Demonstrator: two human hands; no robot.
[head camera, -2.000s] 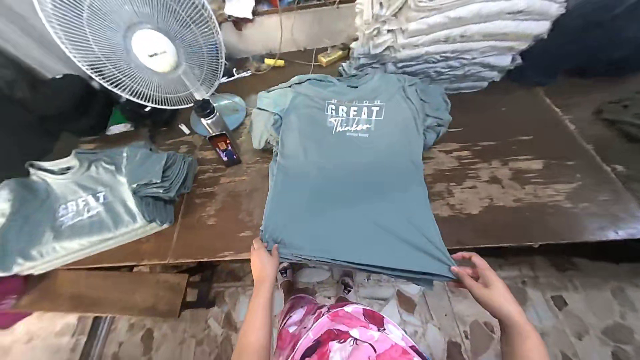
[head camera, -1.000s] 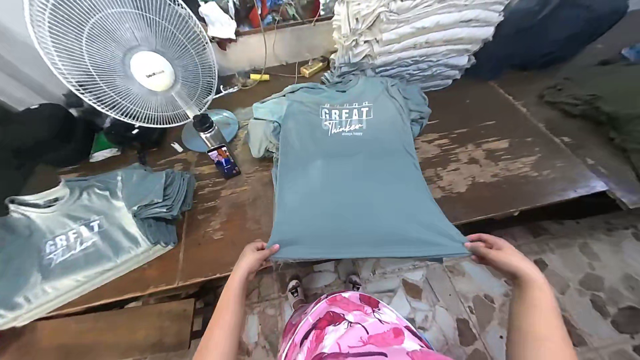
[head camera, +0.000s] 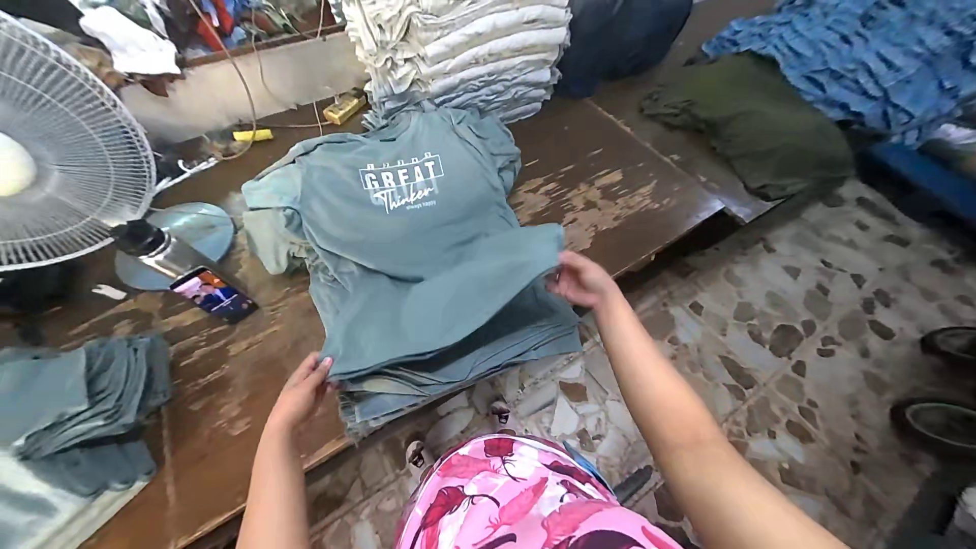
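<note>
A grey-green T-shirt with white printed lettering (head camera: 396, 236) lies on top of a stack of similar shirts (head camera: 488, 362) at the worn wooden table's near edge. My left hand (head camera: 305, 389) pinches the shirt's left hem corner. With my right hand (head camera: 581, 280) I grip the other hem corner, raised and drawn inward, so the hem slants upward and the shirts beneath show. Both sleeves of the top shirt rest spread near the far end of the stack.
More folded grey-green shirts (head camera: 91, 404) lie at left. A pedestal fan (head camera: 69, 137), a metal bottle (head camera: 171, 255) and a phone (head camera: 213, 293) stand or lie left of the stack. Behind are piled pale garments (head camera: 465, 57); a dark green cloth bundle (head camera: 755, 126) and blue garments (head camera: 862, 61) are at right.
The top shirt's hem, stretched straight between my hands a second ago, is now lifted on the right and folded inward by my right hand. The view has swung right.
</note>
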